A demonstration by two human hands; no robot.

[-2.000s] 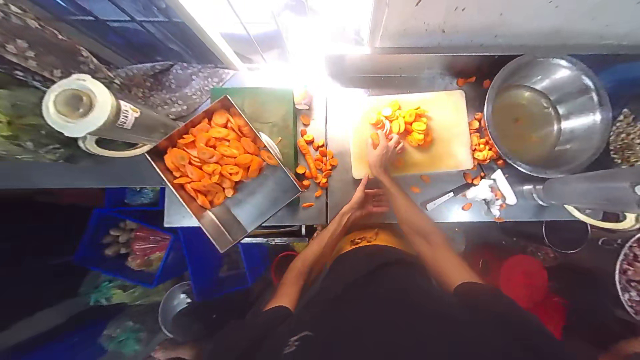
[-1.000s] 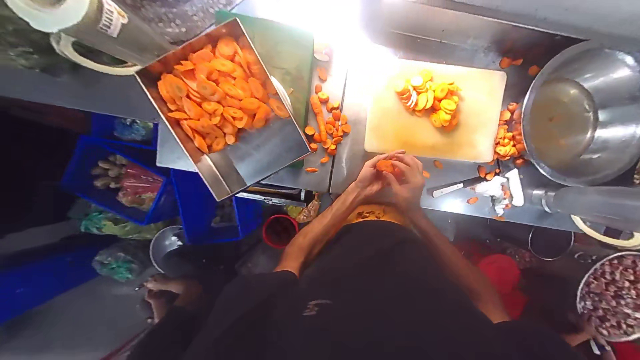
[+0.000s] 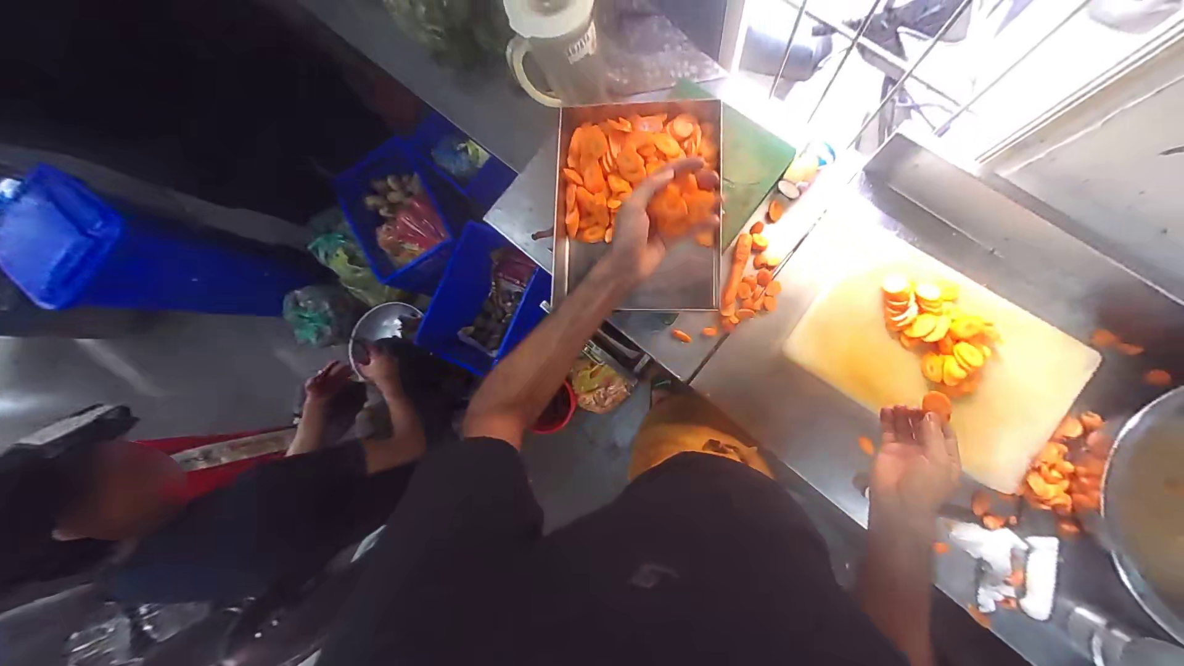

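My left hand (image 3: 647,217) is over the metal tray (image 3: 638,294) of sliced carrots (image 3: 601,166), its fingers spread, with blurred slices beside and below them. My right hand (image 3: 916,453) is at the near edge of the pale cutting board (image 3: 1036,370), palm up, fingers loosely extended. One carrot slice (image 3: 936,404) lies right at its fingertips; whether the two touch is unclear. Beyond it, a cluster of yellow-orange slices (image 3: 953,342) rests on the board. Carrot pieces (image 3: 758,291) are scattered on the steel counter between tray and board.
A green cutting board (image 3: 754,166) lies partly under the tray, with a pitcher (image 3: 555,55) behind it. A large metal bowl (image 3: 1147,499) stands at the right. Blue crates (image 3: 444,250) are on the left. Another person (image 3: 231,509) works at lower left, hands at a bowl (image 3: 384,324).
The view has swung left. My hands were together around carrot slices near the board; now they are apart, the left over the tray. The other person has come mostly into view.
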